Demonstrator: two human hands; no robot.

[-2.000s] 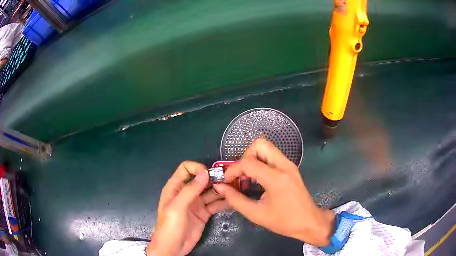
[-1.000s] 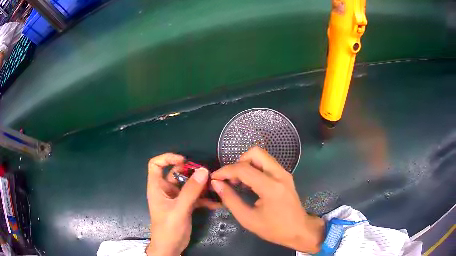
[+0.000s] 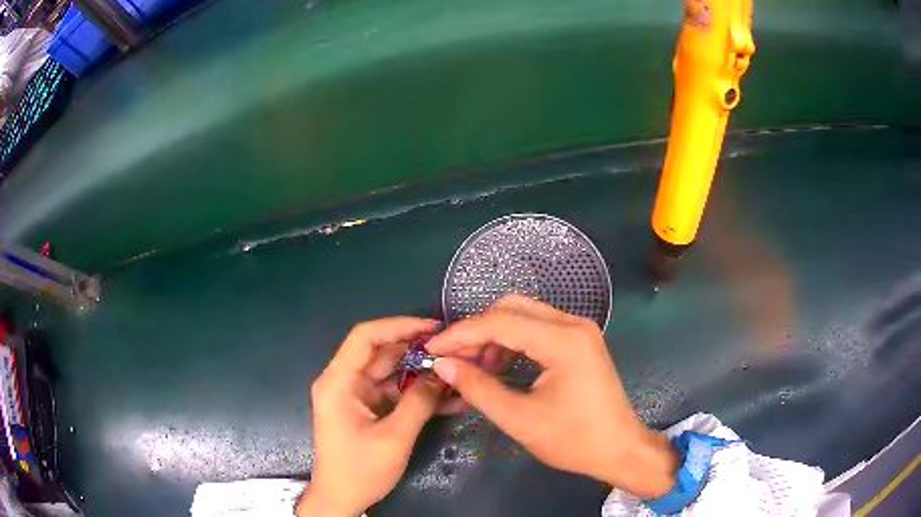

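Note:
A small red housing (image 3: pixel 408 380) with dark and silver bits inside shows between my fingers, left of the round dish. My left hand (image 3: pixel 366 424) holds it by its edges with thumb and fingers. My right hand (image 3: pixel 550 389), with a blue wristband (image 3: pixel 695 471) over a white sleeve, pinches a small pale piece (image 3: pixel 428 363) at the housing's open side. The fingers hide much of the housing. The round grey perforated screw tray (image 3: pixel 530 265) lies just behind my right hand, partly covered by its fingers.
A yellow electric screwdriver (image 3: pixel 693 151) hangs upright at the right, bit down. A lighter green strip (image 3: pixel 404 131) runs across behind. Blue bins (image 3: pixel 81 42) and part of a white sleeve (image 3: pixel 20 61) show at the upper left. A metal bracket (image 3: pixel 50 277) and dark items stand at the left edge.
The housing has turned in my left hand, and its silver and dark inside shows again. My right fingertips have closed in on it with a small pale piece. The screwdriver hangs almost unchanged.

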